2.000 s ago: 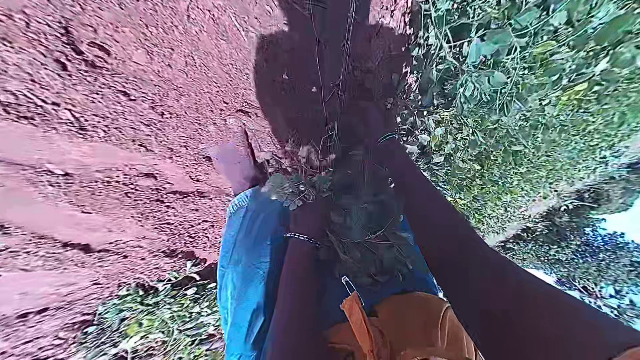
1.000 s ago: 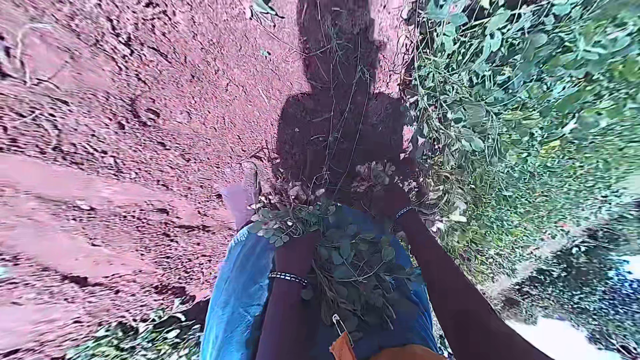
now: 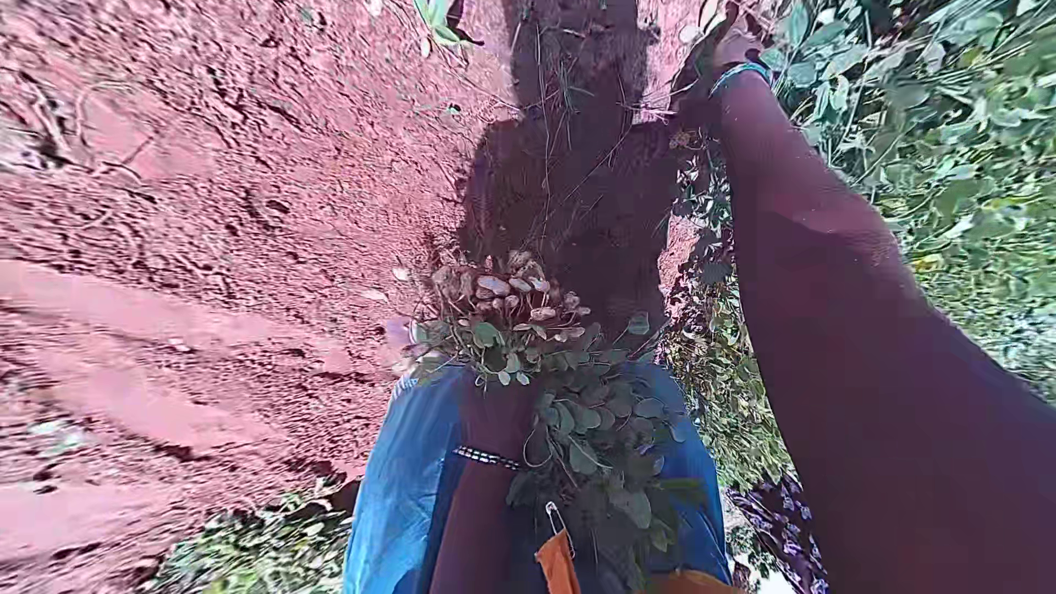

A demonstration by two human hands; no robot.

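Observation:
A bunch of uprooted peanut plants lies across my lap, its pods [image 3: 511, 293] and roots pointing away from me and its leaves [image 3: 598, 421] spread over the blue trousers. My left hand [image 3: 495, 404], with a beaded bracelet at the wrist, grips the stems just below the pods; leaves hide part of the fingers. Far forward at the upper right, my right hand [image 3: 738, 45], a light blue band at its wrist, reaches to the edge of the green plants [image 3: 817, 74]. Its fingers are blurred, and whether they grip a stem is unclear.
Reddish bare soil [image 3: 247, 190] stretches over the left side, with dry roots and a small leafy sprig [image 3: 437, 21] on it. My shadow falls ahead. Dense low plants [image 3: 973, 181] fill the right side. An open safety pin [image 3: 557, 518] hangs by an orange cloth [image 3: 558, 565].
My right hand has moved from near the bunch to the plants farther forward. The left hand stays on the bunch, whose pods now show more plainly.

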